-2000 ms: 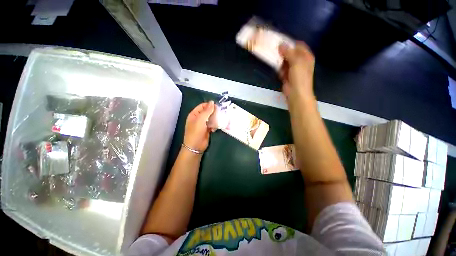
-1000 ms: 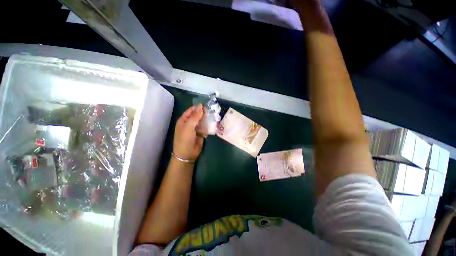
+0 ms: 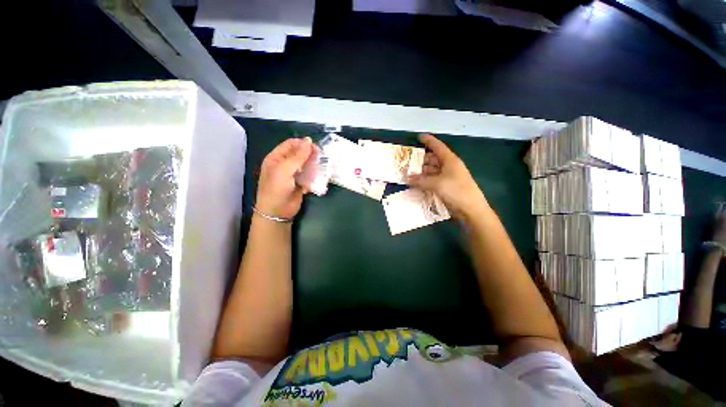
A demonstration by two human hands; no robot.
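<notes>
My left hand (image 3: pixel 282 176) holds small clear packets (image 3: pixel 317 168), shiny and whitish, bunched between thumb and fingers. My right hand (image 3: pixel 447 179) holds a printed card (image 3: pixel 386 161) by its right end, with an orange-brown picture near the fingers. The card's left end is close to the packets; whether they touch is hard to tell. A second card (image 3: pixel 344 171) lies partly under it. A third card (image 3: pixel 410 213) lies on the dark green surface (image 3: pixel 358 270) below, its right end partly behind my right hand.
A white foam box (image 3: pixel 211 238) with bagged stock (image 3: pixel 119 246) stands at left. Tall card stacks (image 3: pixel 625 234) stand at right. A pale rail (image 3: pixel 398 115) borders the dark conveyor (image 3: pixel 382 63), which carries pale pieces (image 3: pixel 255 20). A metal brace (image 3: pixel 187 56) slants at upper left. Another person's arm (image 3: pixel 707 278) shows at right.
My right hand has come back from over the conveyor to the cards and now holds one. My left hand still holds the packets. The view has shifted, and different pale pieces show on the belt.
</notes>
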